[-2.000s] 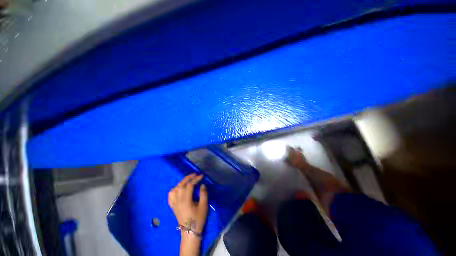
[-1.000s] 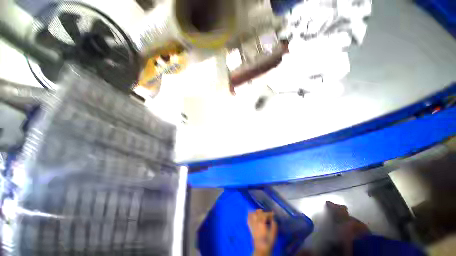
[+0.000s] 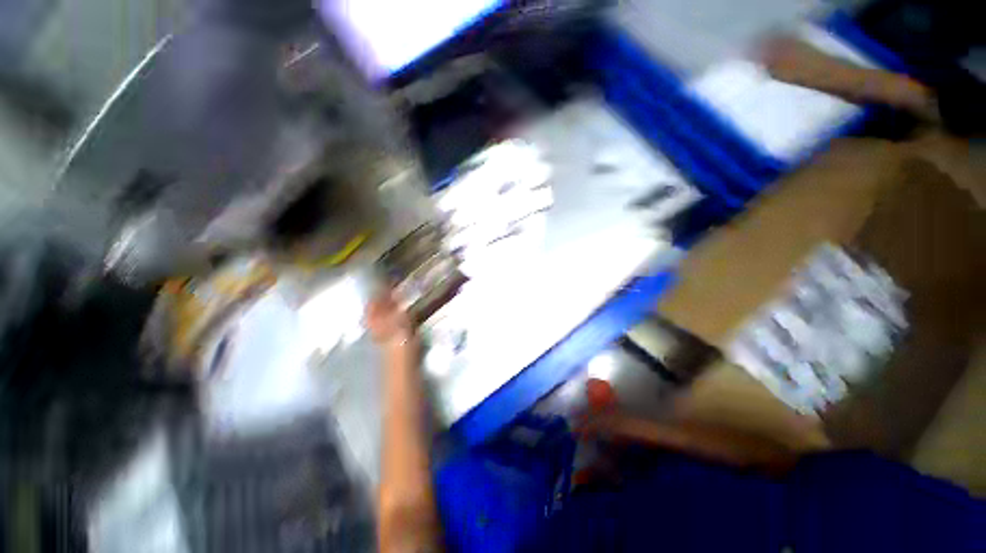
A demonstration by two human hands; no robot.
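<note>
The whole view is strongly blurred. My left hand (image 3: 387, 319) is raised over the worktable, at the left side of the dark brown fixture (image 3: 435, 290); what its fingers do is not clear. A heap of white plastic parts (image 3: 500, 194) lies behind and right of the fixture. My right hand (image 3: 597, 408) is low, below the blue table edge (image 3: 551, 362); its fingers are too blurred to read.
An open cardboard carton (image 3: 746, 259) with white parts (image 3: 827, 329) stands at right. Another person's arm (image 3: 843, 78) reaches over a white surface. The duct mouth (image 3: 314, 216), white paper (image 3: 260, 356), tray stack (image 3: 270, 475) and blue stool (image 3: 487, 497) also show.
The view has swung right and up, bringing in the carton and the other person's arm. My left hand has risen from the blue stool to the fixture. My right hand stays low.
</note>
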